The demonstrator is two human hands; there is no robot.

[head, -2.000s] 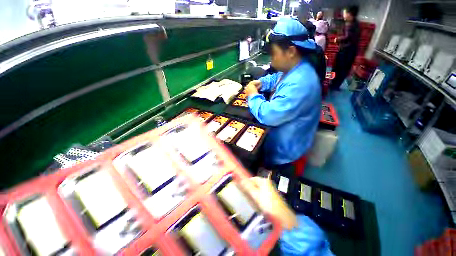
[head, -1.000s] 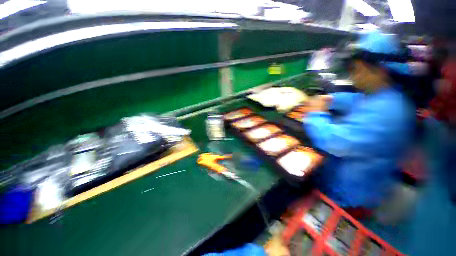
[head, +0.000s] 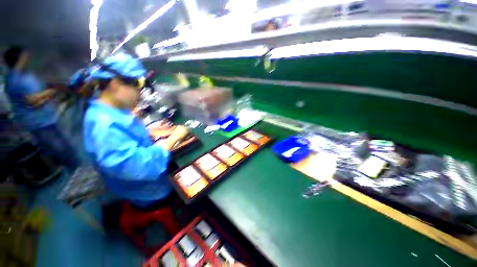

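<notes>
A red tray (head: 180,235) with white device housings in its pockets shows at the bottom edge, beside the bench's front edge and partly cut off. It is blurred. A small skin-coloured blur touches the bottom edge beside the tray; I cannot tell whether it is a hand. Neither of my hands can be made out. A black tray (head: 189,197) with a row of orange housings with pale screens lies on the green bench mat (head: 293,219).
A person in a blue smock and cap (head: 123,141) works at the bench on the left. A blue bin (head: 292,149) stands near a heap of clear plastic sheets (head: 434,182) behind a yellow strip (head: 376,204). Another person (head: 34,99) stands far left.
The view has swung from the right side of the bench to the left. The hand and blue sleeve at the red tray's edge no longer show clearly; the tray now shows low, left of centre.
</notes>
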